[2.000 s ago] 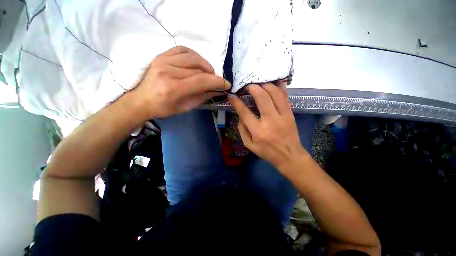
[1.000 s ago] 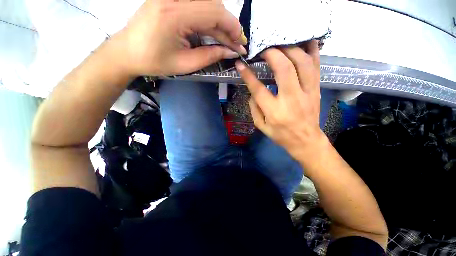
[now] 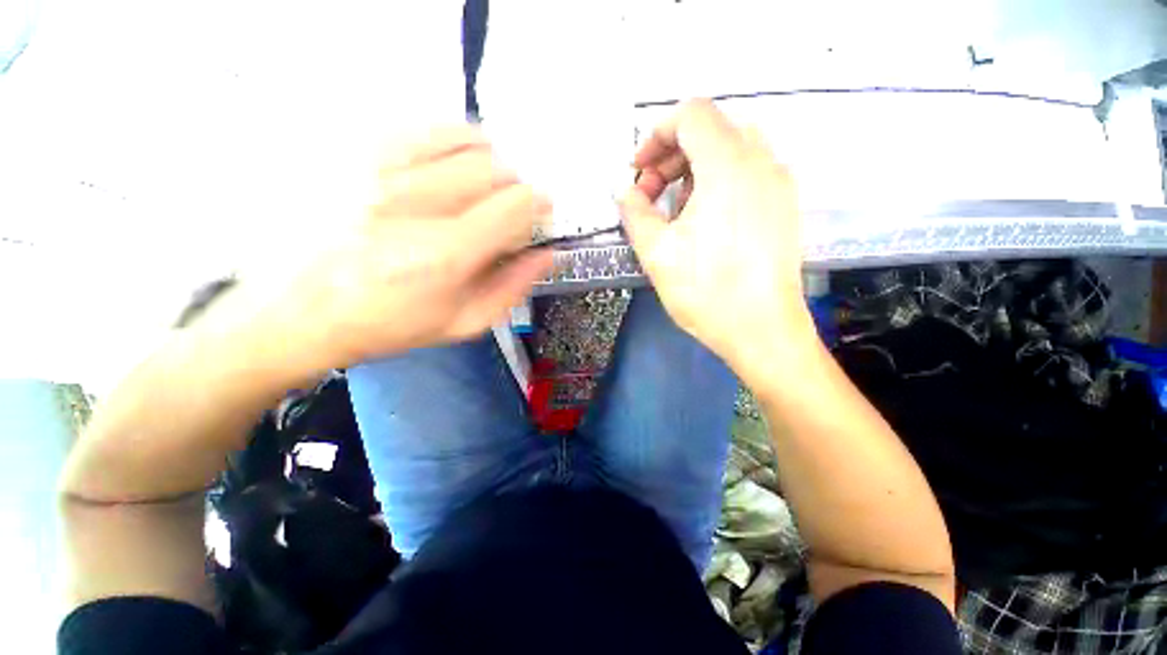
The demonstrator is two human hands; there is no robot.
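The white lining (image 3: 256, 115) lies over the left of the table, washed out by glare. A narrow dark seam edge (image 3: 475, 58) runs down between it and another white layer. My left hand (image 3: 448, 243) is blurred, its fingertips pinched on a thin dark edge (image 3: 589, 238) near the table's front. My right hand (image 3: 723, 224) is at the other end of that edge, with thumb and index fingertips close together and other fingers curled. Whether the right fingertips hold the edge is hard to tell.
A measuring tape (image 3: 947, 238) runs along the table's front edge. Jeans-covered legs (image 3: 435, 422) are below, with a red object (image 3: 558, 399) between them. Black cloth (image 3: 985, 422) and plaid cloth (image 3: 1075, 614) are heaped at right, and dark cloth (image 3: 307, 537) at left.
My hands have moved apart, the right one turning and lifting its fingers off the white layer. The view has shifted, showing more table at right.
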